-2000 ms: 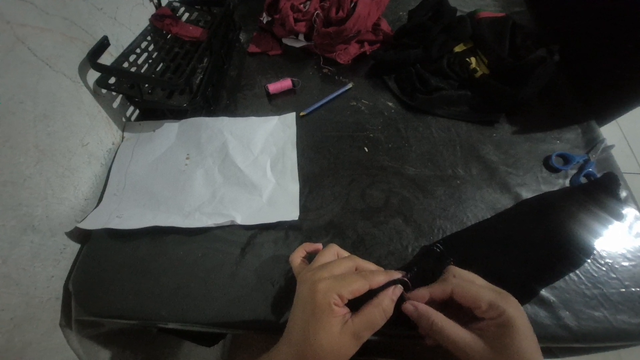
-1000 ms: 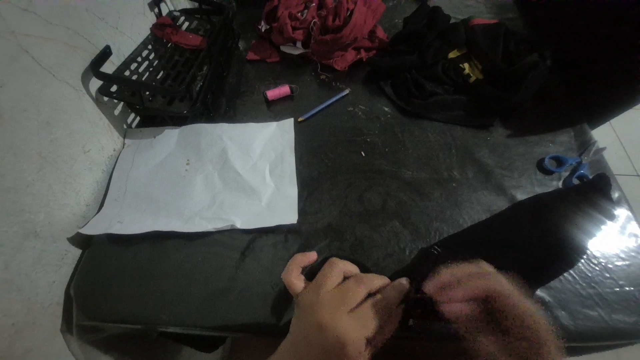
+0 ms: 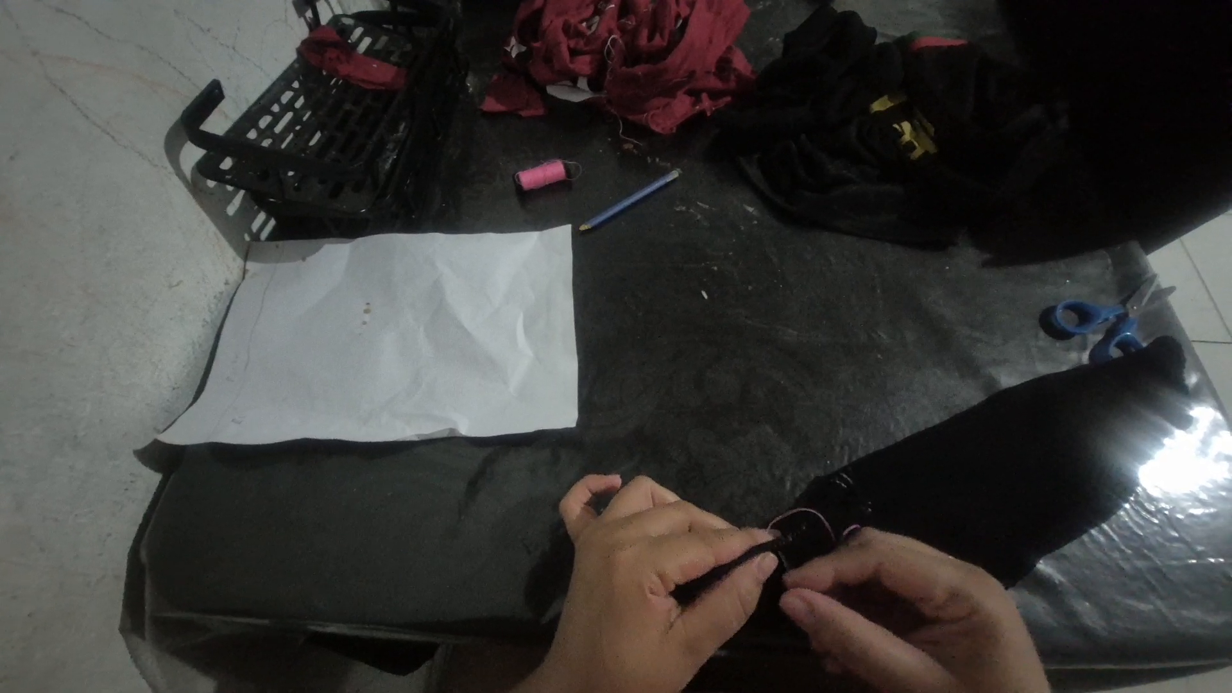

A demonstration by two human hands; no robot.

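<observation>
Near the table's front edge, my left hand (image 3: 664,577) pinches a fold of black cloth (image 3: 1001,462) between thumb and fingers. The cloth stretches from there to the right side of the table. My right hand (image 3: 905,606) is just right of the left one, thumb and forefinger close together at the fold; whether a needle is between them is too small to tell. A loop of thin, light thread (image 3: 813,513) arches over the cloth between both hands.
A white paper sheet (image 3: 414,337) lies left. Behind are a black plastic basket (image 3: 289,154), a pink thread spool (image 3: 542,174), a blue pencil (image 3: 630,200), red fabric (image 3: 635,58) and a black garment (image 3: 866,164). Blue-handled scissors (image 3: 1107,318) lie right, touching the cloth.
My right hand was blurred with motion one second ago and is now sharp beside the left. The left hand still pinches the cloth. A thread loop now shows between them.
</observation>
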